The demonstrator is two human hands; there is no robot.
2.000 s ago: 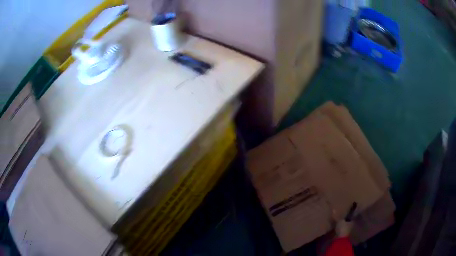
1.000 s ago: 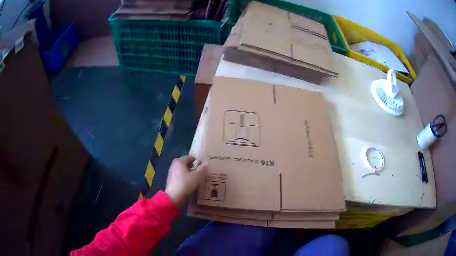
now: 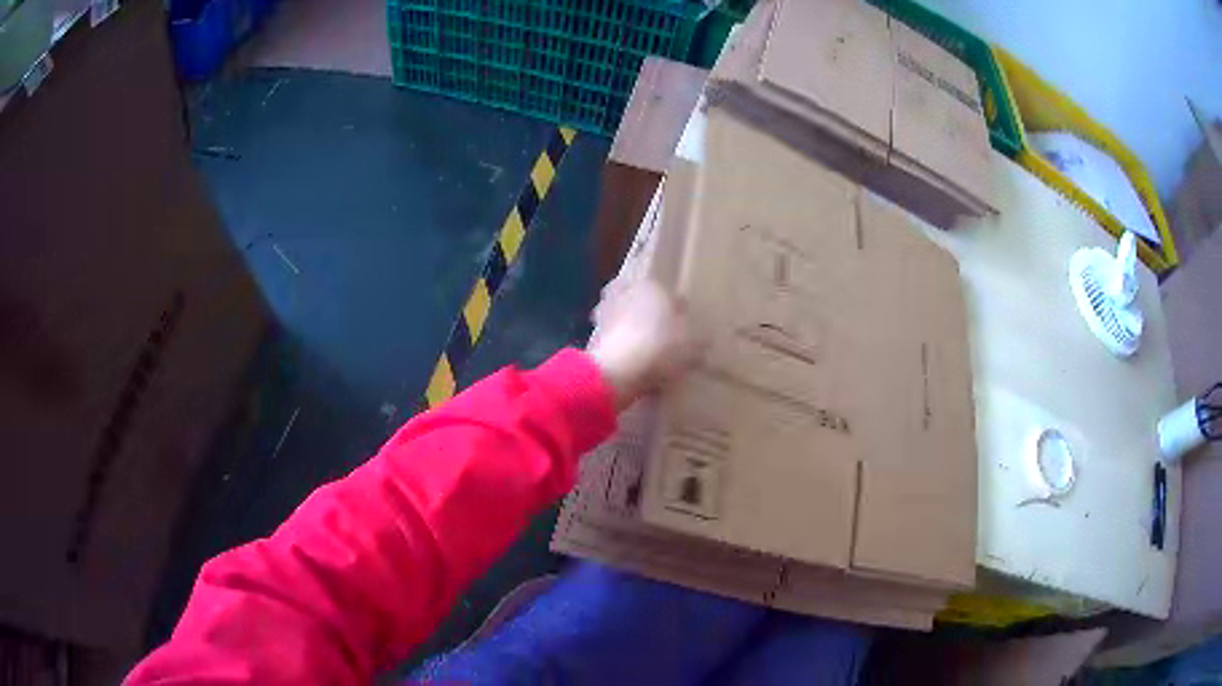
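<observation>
A brown flat carton (image 3: 885, 362) with "K16" print, icons and a centre fold line lies on top of a few others at the table's near left. Its left side is raised and shifted right of the cartons (image 3: 610, 503) below. My left hand (image 3: 643, 335), in a red sleeve, grips its left edge; the fingers are blurred and partly hidden. My right hand is not in view. A neat carton stack (image 3: 871, 81) lies at the back of the table.
The table (image 3: 1032, 295) holds a masking tape roll (image 3: 1051, 462), white fan (image 3: 1110, 298), white pen cup (image 3: 1183, 429) and black marker (image 3: 1158, 507). Green (image 3: 536, 60) and yellow (image 3: 1072, 127) crates stand behind. A large cardboard sheet (image 3: 107, 335) stands at left.
My left hand has moved from the carton's lower left corner up its left edge. The top carton has lifted and shifted against those below. The view has shifted, so the table sits further right.
</observation>
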